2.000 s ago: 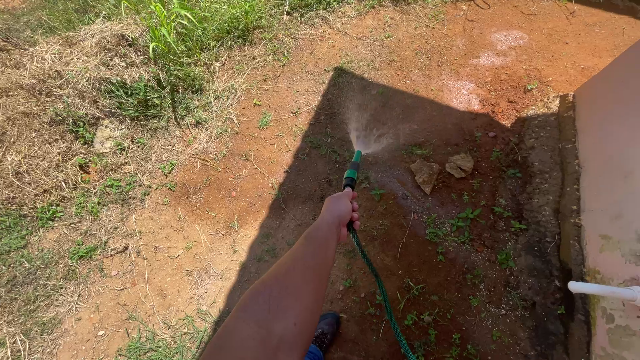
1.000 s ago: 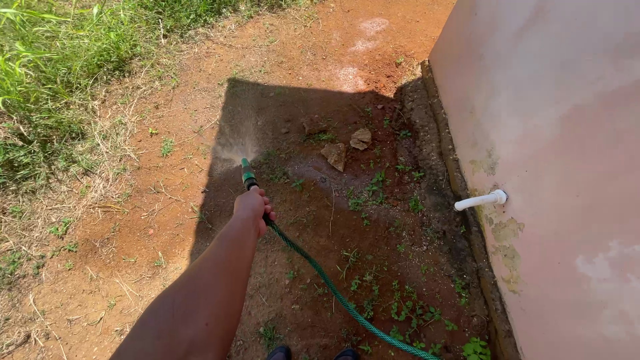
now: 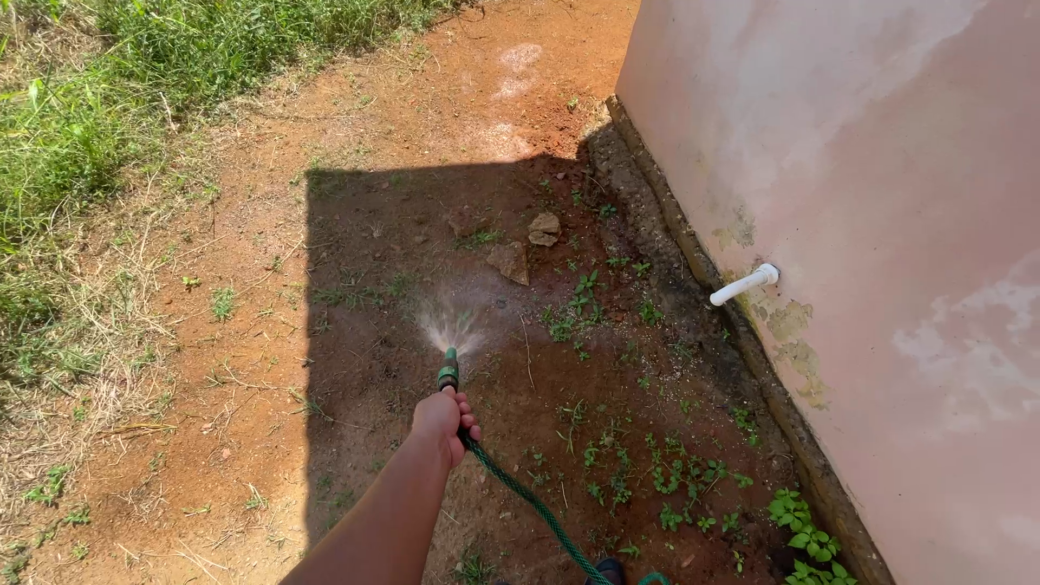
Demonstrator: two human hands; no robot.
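Note:
My left hand [image 3: 445, 424] is closed around a green and black hose nozzle [image 3: 448, 370], with its tip pointing away from me. Water sprays [image 3: 452, 327] from the tip in a fan over shaded reddish soil. From behind the hand a green garden hose [image 3: 532, 500] trails down to the lower edge of the view. Two brown stones, a flat one [image 3: 510, 262] and a rounder one [image 3: 544, 229], lie on the ground beyond the spray, slightly to its right. My right hand is out of view.
A pink wall [image 3: 877, 244] with peeling paint rises at right, a white pipe [image 3: 743, 284] jutting from it. A concrete ledge [image 3: 723, 325] runs along its base. Small weeds [image 3: 585, 305] dot the soil; tall grass [image 3: 73, 146] grows at left. A dark shoe [image 3: 611, 571] shows below.
The view has swung toward the wall, bringing more of it and the white pipe into sight. My left hand keeps hold of the spraying nozzle throughout.

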